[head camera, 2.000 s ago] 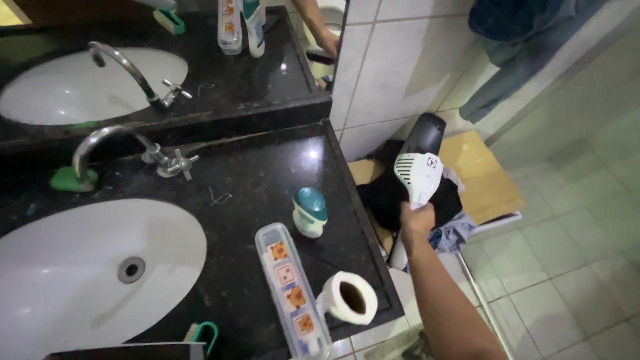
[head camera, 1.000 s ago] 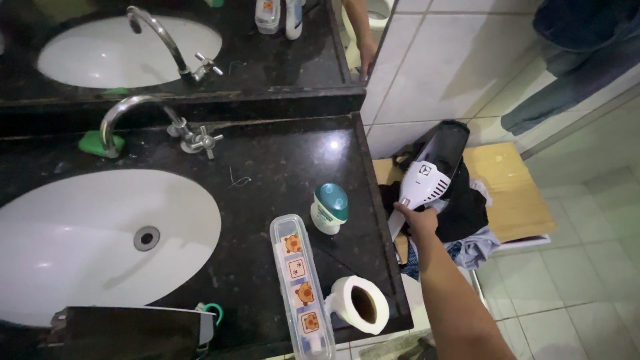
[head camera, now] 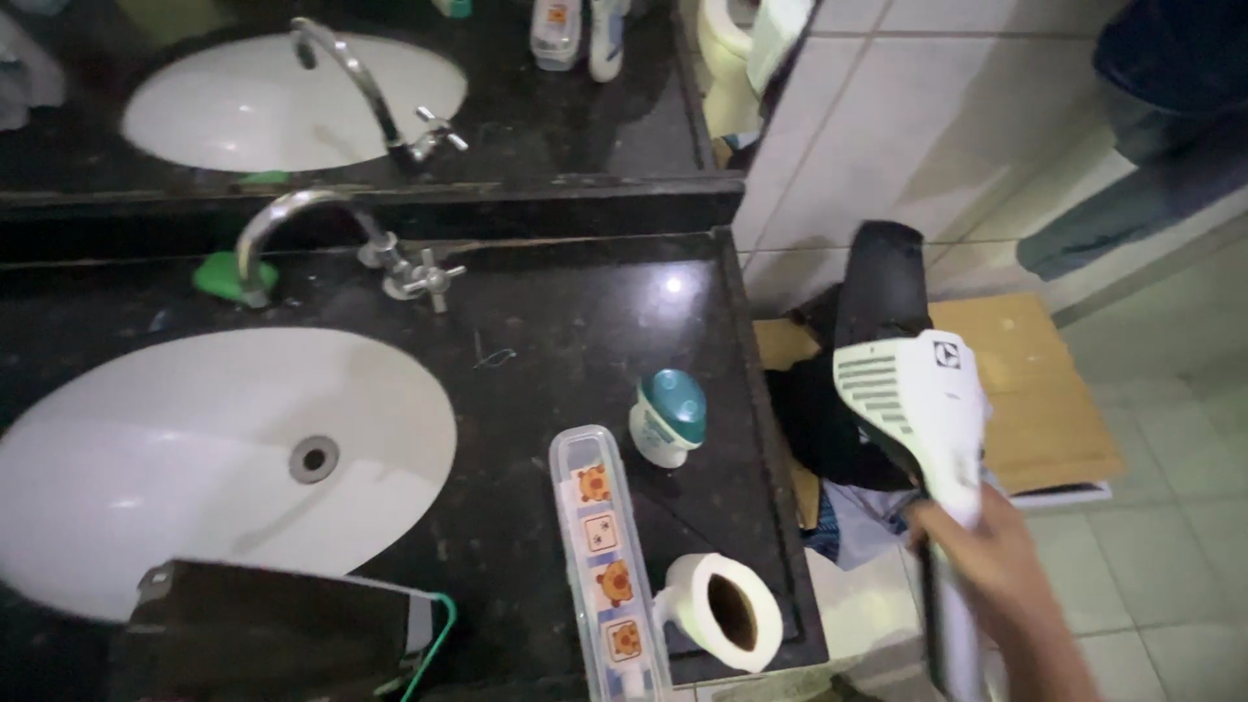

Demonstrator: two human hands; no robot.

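Note:
At the right, my right hand [head camera: 975, 556] grips the handle of a white and black handheld vacuum cleaner [head camera: 921, 409]. Its dark nozzle end points away from me, over a pile of dark and light clothes [head camera: 829, 419] beside the counter. I cannot see my left hand. A dark flat object [head camera: 273, 629] with a green cord [head camera: 439, 639] at its corner shows at the lower left, above the edge of the sink; what supports it is hidden.
The black stone counter [head camera: 546, 390] bears a white sink [head camera: 214, 429], chrome faucet [head camera: 312, 210], green soap [head camera: 222, 278], teal-capped container [head camera: 668, 419], long plastic case [head camera: 609, 565] and toilet paper roll [head camera: 726, 609]. Cardboard [head camera: 1033, 390] lies past the clothes; jeans [head camera: 1121, 214] hang upper right.
The vacuum has turned and now appears larger, with more of its handle in view. The dark flat object with the green cord has come further into view at the lower left.

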